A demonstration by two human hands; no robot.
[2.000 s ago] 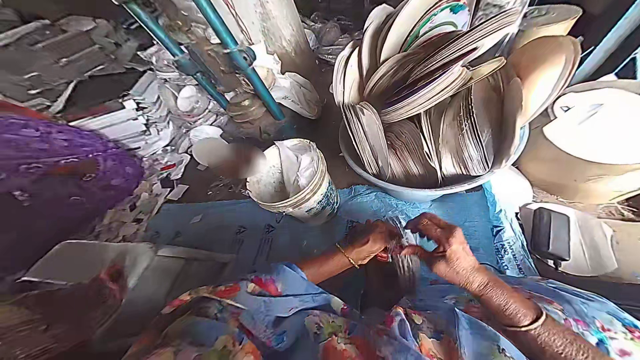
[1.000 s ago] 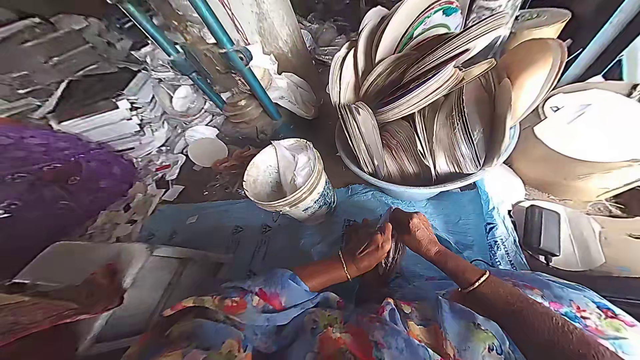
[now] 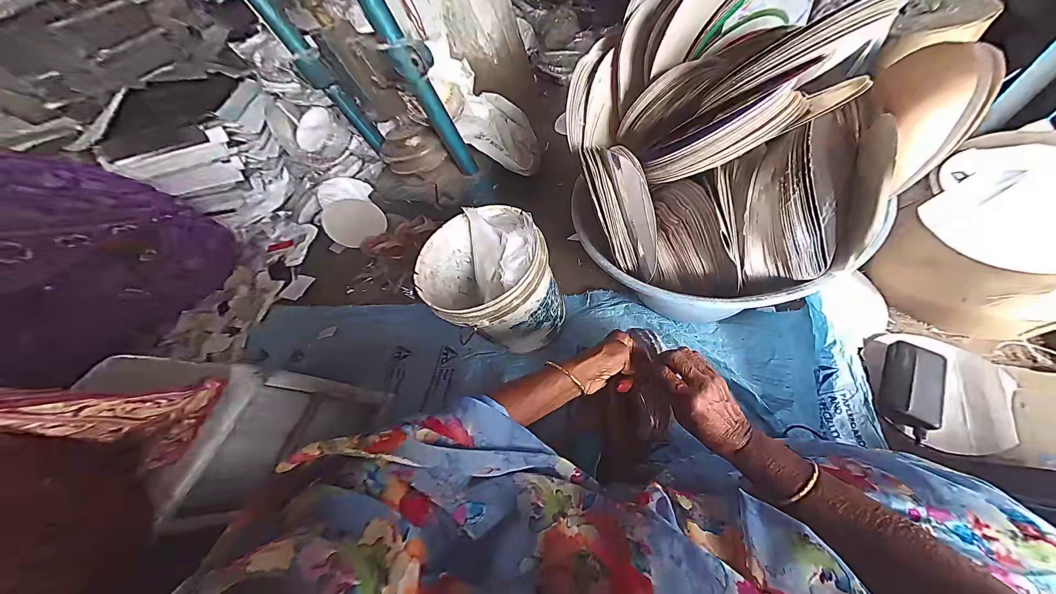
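My left hand (image 3: 606, 363), with a thin bangle at the wrist, is closed around one side of a bundle of thin, shiny strips or sheets (image 3: 648, 396); its exact kind is unclear. My right hand (image 3: 701, 396) grips the same bundle from the other side, near its top. Both hands are close together over my lap, in front of a blue printed plastic sheet (image 3: 363, 330). Beyond them stands a white plastic bucket (image 3: 528, 313) with crumpled pale film or paper inside. A large basin (image 3: 709, 305) holds stacks of round paper discs (image 3: 784, 206).
Teal metal poles (image 3: 429, 99) rise behind the bucket. Paper scraps (image 3: 181, 165) are heaped at the left, near purple cloth (image 3: 91, 264) and a grey tray (image 3: 223, 429). A black adapter-like box (image 3: 912, 384) lies at the right, below a round container (image 3: 965, 256).
Two seconds ago the hands were slightly apart with the strips showing between them; now they are closer around the bundle. A blurred round thing left of the bucket is no longer there.
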